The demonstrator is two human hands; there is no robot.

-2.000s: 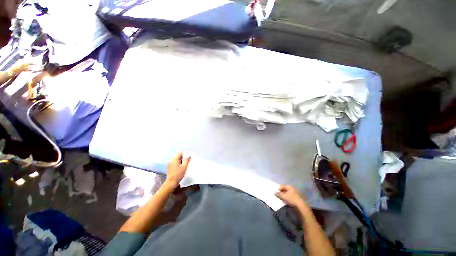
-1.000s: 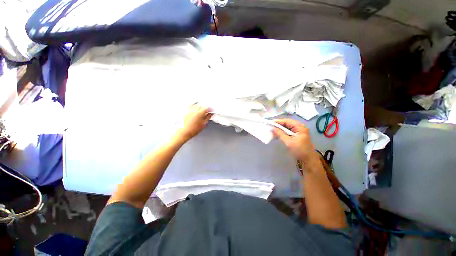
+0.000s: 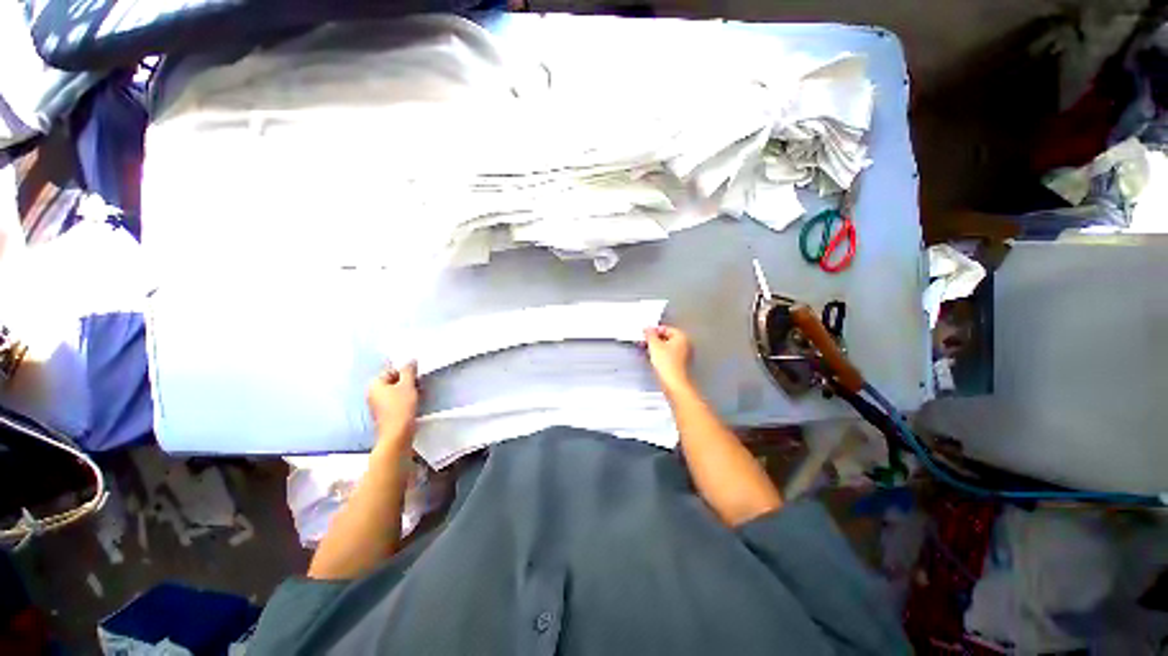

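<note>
A long, narrow, slightly curved white collar piece [image 3: 538, 326] lies across the table in front of me. My left hand [image 3: 395, 388] pinches its left end. My right hand [image 3: 664, 349] pinches its right end. Other white curved strips [image 3: 551, 418], the finished stack, lie at the near table edge against my body. The loose white unpressed pile [image 3: 576, 205] lies beyond the held piece, ragged at its right end.
The steam iron [image 3: 820, 346] stands at the right, its blue hose [image 3: 941, 472] running off right. Scissors [image 3: 830, 240] with green and red loops and a thin white marking pen [image 3: 762, 278] lie beyond it. A dark padded board [image 3: 167, 28] is at the far left.
My hands have moved back from the pile towards me and apart, with a white piece now spread between them. Earlier, a strip was held at the near edge; strips now lie there unheld.
</note>
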